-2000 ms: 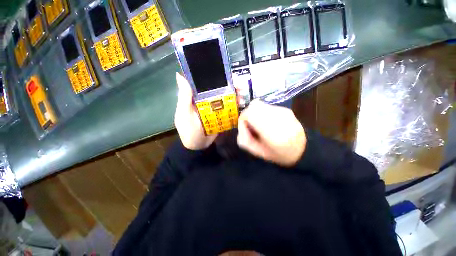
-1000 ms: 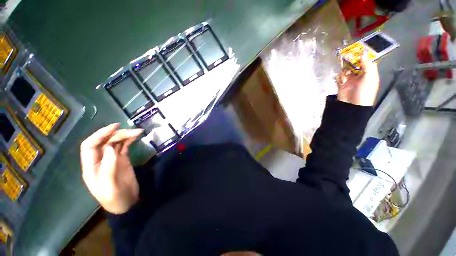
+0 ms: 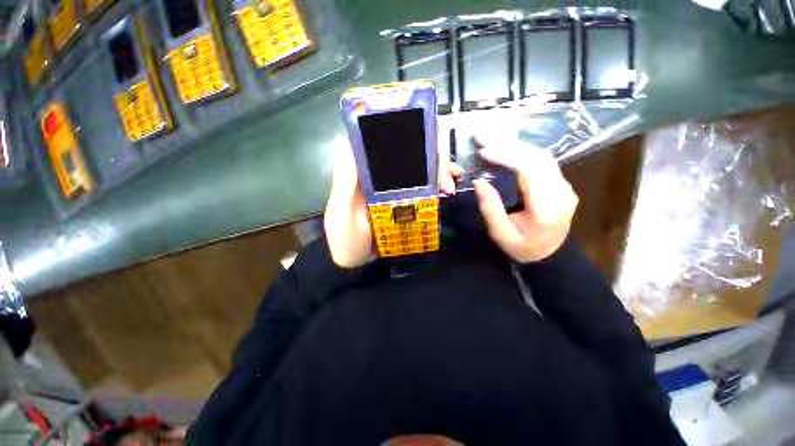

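Note:
My left hand [image 3: 348,218] holds a keypad phone [image 3: 399,165] upright over the bench edge, its dark screen and yellow keys facing me and its surround grey. My right hand [image 3: 528,199] is just right of the phone, thumb and forefinger apart near the lower left part of the lens sheet. Whether a small lens or film is between those fingers cannot be told. The lens sheet [image 3: 549,122] lies on the green mat behind, with a row of black-bordered screen lenses [image 3: 486,68] on it.
A blister tray [image 3: 336,70] with several yellow phones stands at the upper left; one orange phone [image 3: 65,150] lies back up in it. Crumpled clear film [image 3: 680,218] fills an open carton at right, below the bench edge [image 3: 187,261]. A blue and white item [image 3: 684,381] is at lower right.
One second ago my right hand held a phone out at the far right and my left hand was empty. Now my left hand holds a phone in front of me, and my right hand is beside it.

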